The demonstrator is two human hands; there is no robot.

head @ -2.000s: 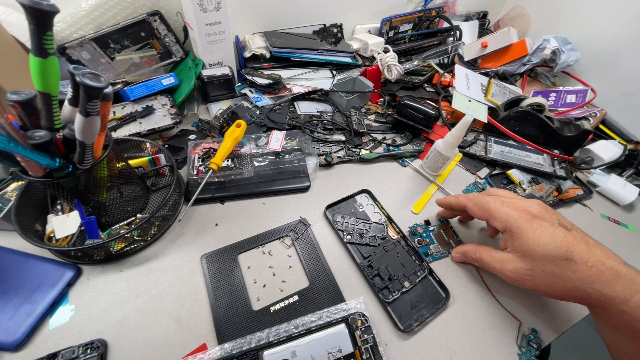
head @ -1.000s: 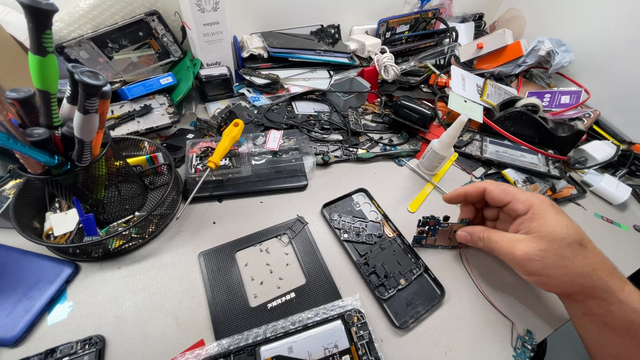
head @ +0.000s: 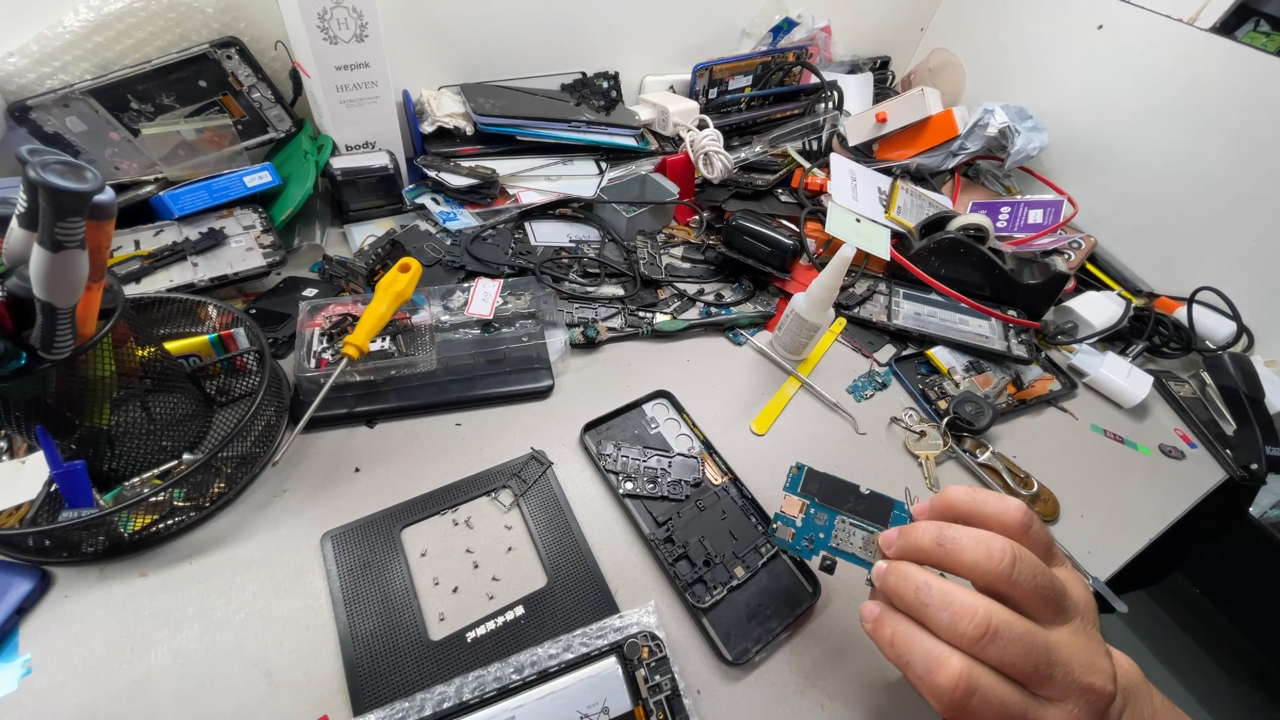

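Note:
My right hand [head: 990, 610] pinches the right end of a blue phone circuit board [head: 840, 515] between thumb and fingers, with metal tweezers [head: 1095, 580] partly visible behind the hand. The board's left end is at the right edge of a black phone back cover [head: 745, 620], which holds black plastic inner parts [head: 710, 540]. Left of the cover lies a black perforated frame [head: 370, 580] with several small screws [head: 480, 565] inside its opening. Below, a phone with its battery exposed [head: 580, 695] rests on bubble wrap. My left hand is out of view.
A black mesh organizer [head: 240, 480] with tools stands left, beside a yellow-handled screwdriver [head: 385, 305]. A white glue bottle [head: 810, 310], yellow spudger [head: 800, 375], metal pick [head: 810, 385] and keys [head: 925, 450] lie beyond my hand. Phone parts and cables [head: 600, 250] are heaped along the back.
My right hand has lifted the board and turned it; two seconds ago the board lay beside the back cover under my fingers. Keys now show where the hand was before.

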